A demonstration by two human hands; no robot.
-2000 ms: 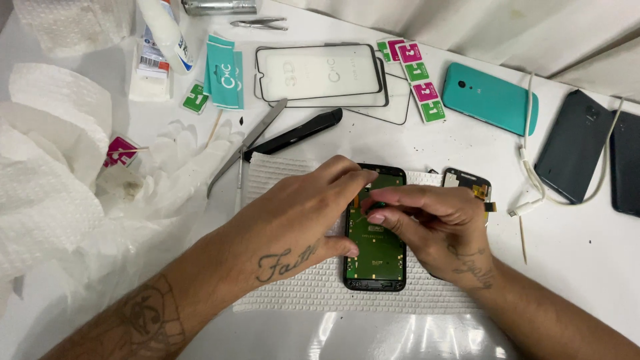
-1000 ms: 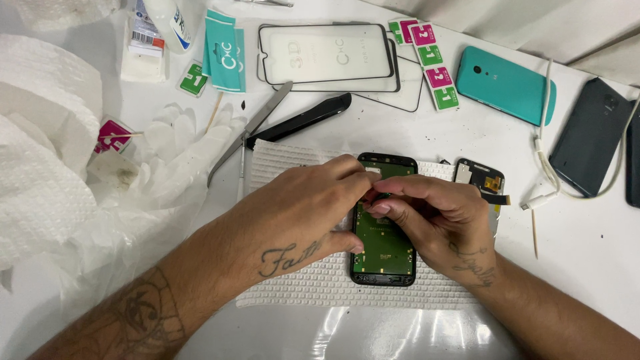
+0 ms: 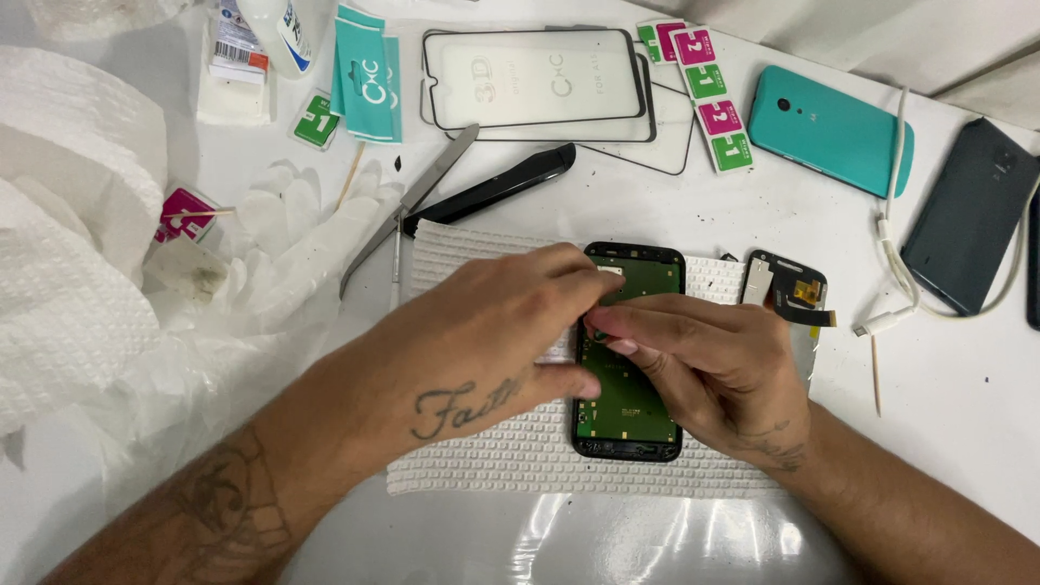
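A black phone frame with a green circuit board (image 3: 638, 406) lies on a white textured paper towel (image 3: 487, 467). My left hand (image 3: 504, 325) rests over the frame's left edge, its thumb low on that edge and its fingers near the upper part. My right hand (image 3: 707, 357) reaches in from the right, with thumb and forefinger pinched at the board's upper left. Something small and greenish shows between those fingertips; what it is cannot be told. Right of my right hand lies a phone display assembly (image 3: 760, 280) with a dark flex cable.
A black-handled knife or razor (image 3: 496, 187) lies beyond the towel, near glass screen protectors (image 3: 536, 81). Wipe packets (image 3: 715, 118), a teal phone (image 3: 821, 130), a dark phone (image 3: 971, 219) and a white cable (image 3: 906, 284) are at right. Plastic gloves (image 3: 284, 236) and crumpled paper (image 3: 73, 179) lie left.
The fingers of both hands have shifted only slightly over the board. The view has moved a little.
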